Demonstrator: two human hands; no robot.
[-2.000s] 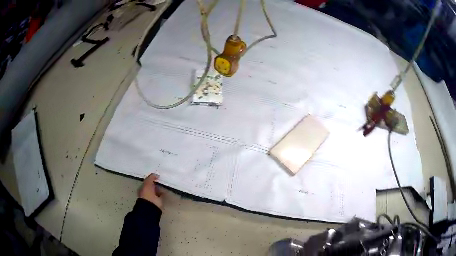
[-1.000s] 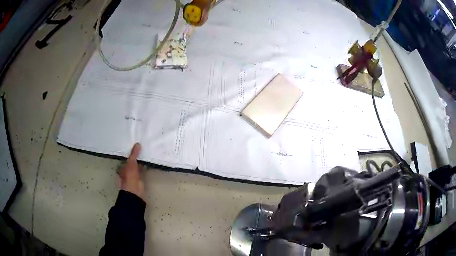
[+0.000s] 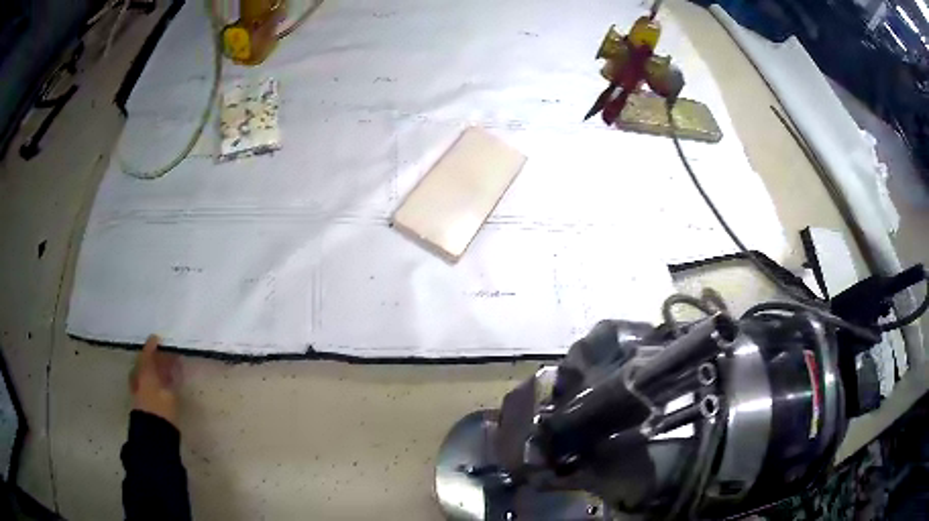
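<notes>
The white marker paper (image 3: 346,295) with thin printed lines covers the lay, whose black edge shows along the near side. My left hand (image 3: 155,379) is at that near edge on the left, thumb at the paper's edge; its fingers are partly hidden, and I cannot tell if they grip. The cutting machine (image 3: 703,407), silver and black, stands at the lower right with its rounded base plate on the table, near the lay's edge. My right hand is not in view. The pale flat weight (image 3: 461,193) lies on the middle of the paper.
A small speckled block (image 3: 249,119) lies on the paper at left. A speckled metal weight (image 3: 672,117) lies at right. A yellow plug connector (image 3: 253,36) hangs at upper left, another with red cloth (image 3: 634,66) at upper right. A long white roll (image 3: 815,112) lies along the right edge.
The view has shifted, so the weights and connectors sit further left and higher. More of the cutting machine shows at the lower right. My left hand remains at the lay's near edge.
</notes>
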